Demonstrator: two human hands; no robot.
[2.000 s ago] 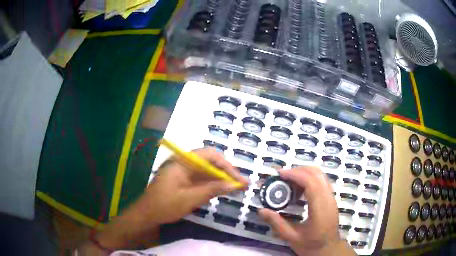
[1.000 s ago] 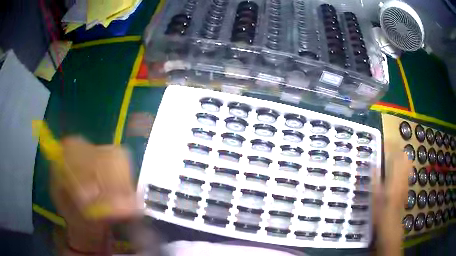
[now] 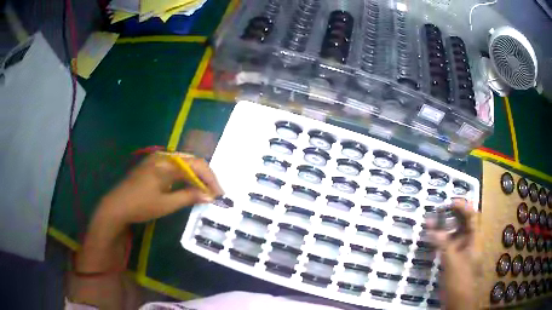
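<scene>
My left hand (image 3: 151, 187) holds the yellow pen-like tool (image 3: 191, 174) over the left end of the white tray (image 3: 236, 130). A small dark-rimmed part (image 3: 224, 201) shows at the tool's tip; I cannot tell whether it is on the tip or rests in the tray. My right hand (image 3: 451, 242), slightly blurred, holds a round dark lens unit (image 3: 448, 221) above the tray's right side. Rows of black-rimmed parts (image 3: 315, 156) stand in the tray pockets.
Brown cardboard (image 3: 493, 242) with rows of round units (image 3: 517, 264) lies right of the tray. A clear plastic organizer (image 3: 363, 91) stands behind the tray, with a white fan (image 3: 512, 59) at back right. Yellow paper slips (image 3: 154, 7) lie at far left. A thin red line hangs at left.
Both hands have moved apart from their meeting over the tray. The left hand has returned from the far left to the tray's left end. One disc has gone from the cardboard's second row, left end.
</scene>
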